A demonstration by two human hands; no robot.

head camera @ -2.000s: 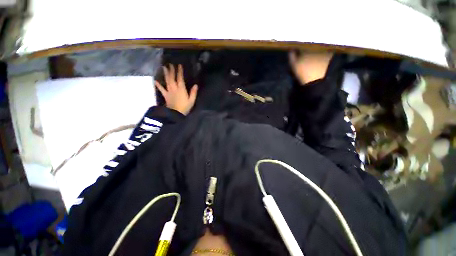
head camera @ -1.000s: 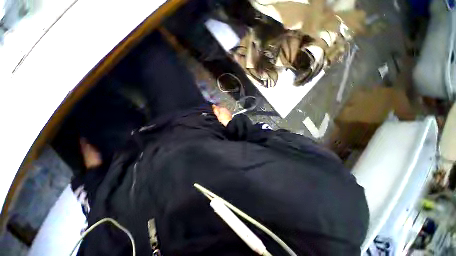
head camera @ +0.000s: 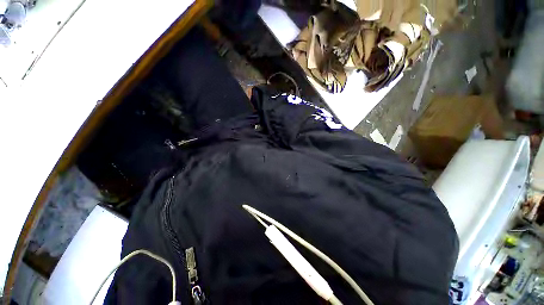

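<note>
Neither of my hands shows; the right sleeve (head camera: 295, 110) with white lettering lies against my body, and its end is hidden in the dark clothing. The nearest thing is the white table (head camera: 77, 65) with its brown edge, at the upper left. A heap of brown and cream cut pieces (head camera: 382, 53) lies on a white board (head camera: 352, 107) at the upper right, beyond my right sleeve.
A cardboard box (head camera: 453, 131) and a white curved seat or surface (head camera: 483, 173) stand at the right. White scraps (head camera: 395, 137) lie on the grey floor. Another white board (head camera: 86, 256) is at the lower left. White cords hang over my jacket.
The view has turned to the right since two seconds ago, away from facing the table. Both hands, visible before, have gone out of sight. The right sleeve has come further into view.
</note>
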